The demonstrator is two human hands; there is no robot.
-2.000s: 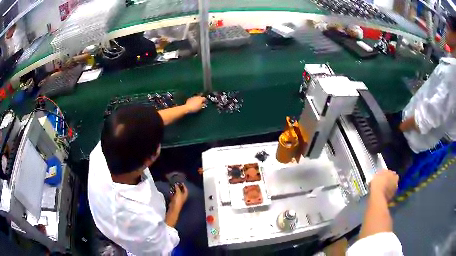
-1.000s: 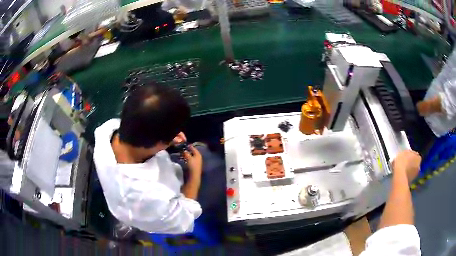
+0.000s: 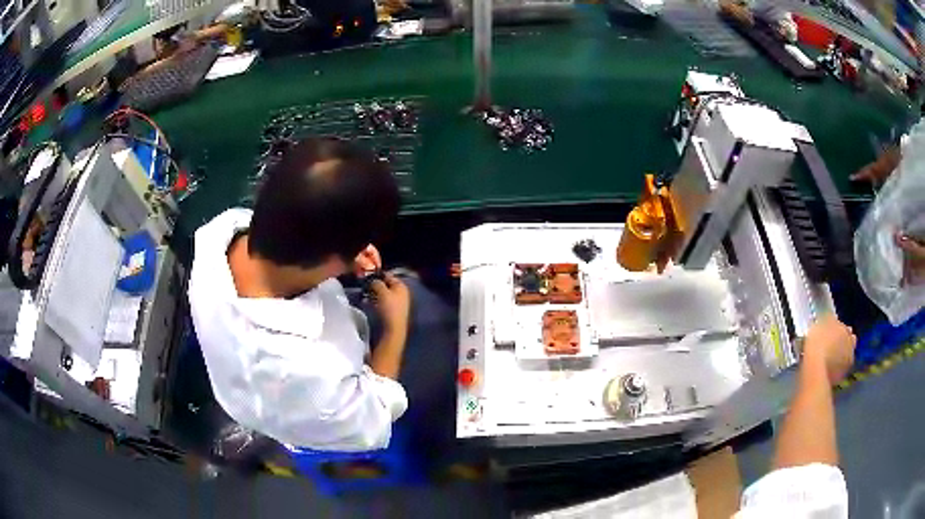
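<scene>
My right hand [image 3: 830,347] reaches in from the lower right and lies on the near end of the long side beam [image 3: 776,304] of a white benchtop gantry robot [image 3: 659,314]. Its fingers look curled, but their grip is unclear. My left hand is not in view. The robot has an upright column [image 3: 735,162] with a shiny amber barrel [image 3: 642,233]. Copper-brown fixtures [image 3: 560,331] sit on its bed; the upper left one bears a small dark part [image 3: 528,281]. A round metal knob [image 3: 629,391] stands near the front edge.
A seated person in a white coat [image 3: 294,350] is left of the robot, hands at a small dark piece [image 3: 373,280]. Small parts [image 3: 519,129] lie piled on the green bench [image 3: 598,152]. Another machine [image 3: 91,294] stands at left. Another worker's sleeve [image 3: 898,243] is at far right.
The view has turned down and left, shifting the robot rightward. The seated person's arm has drawn back from the bench parts, and both hands are now together. My right hand stays on the beam.
</scene>
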